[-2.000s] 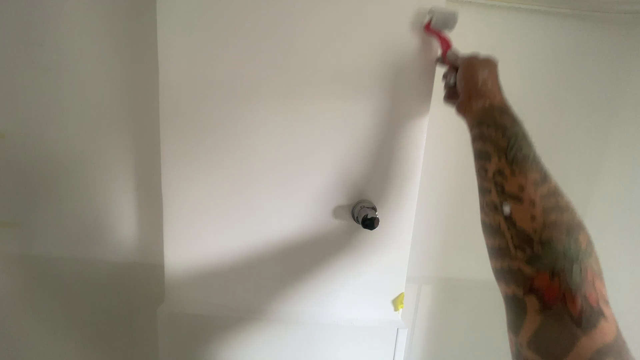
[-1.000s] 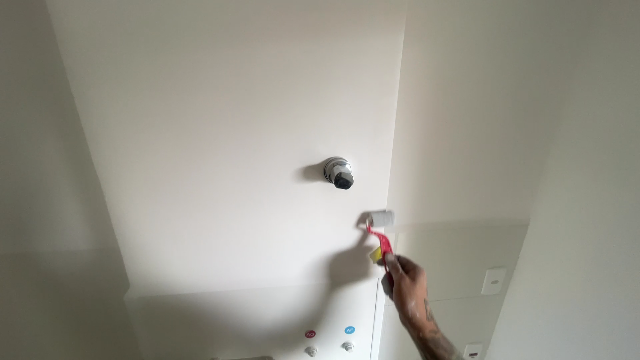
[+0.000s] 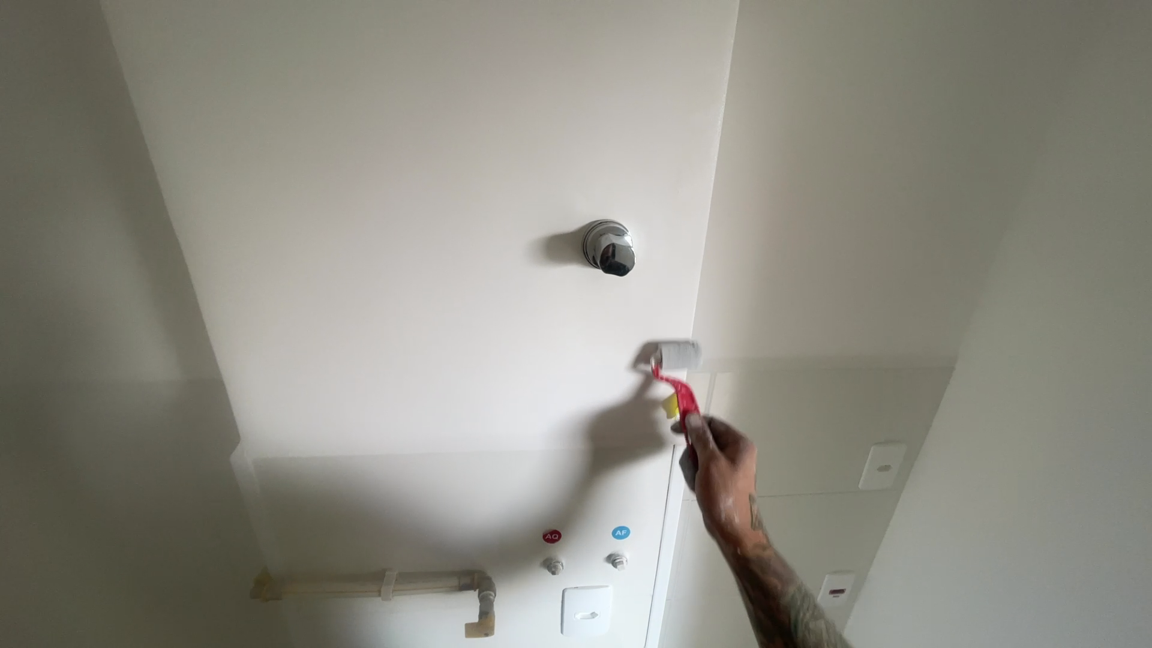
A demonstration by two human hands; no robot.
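Note:
My right hand [image 3: 723, 468] grips the red handle of a mini paint roller [image 3: 679, 355], its arm reaching up from the lower right. The roller's grey-white sleeve lies at the inside corner where the white wall [image 3: 432, 225] meets the wall on the right. Just beside the handle, a bit of yellow tape [image 3: 670, 406] sticks to the wall near that corner. Above and left of the roller, a chrome valve fitting [image 3: 609, 248] with a dark cap juts from the wall. My left hand is out of view.
Below a horizontal line on the wall are a red round marker [image 3: 552, 536], a blue one [image 3: 621, 533], two small water outlets [image 3: 554, 566] and a white cover plate [image 3: 586, 611]. A partly taped pipe [image 3: 360, 585] runs at lower left. Two switch or socket plates [image 3: 882, 465] sit at right.
My right hand and the roller have come down the corner, from above the valve fitting to below it. The view has tilted down, showing the pipe and outlets.

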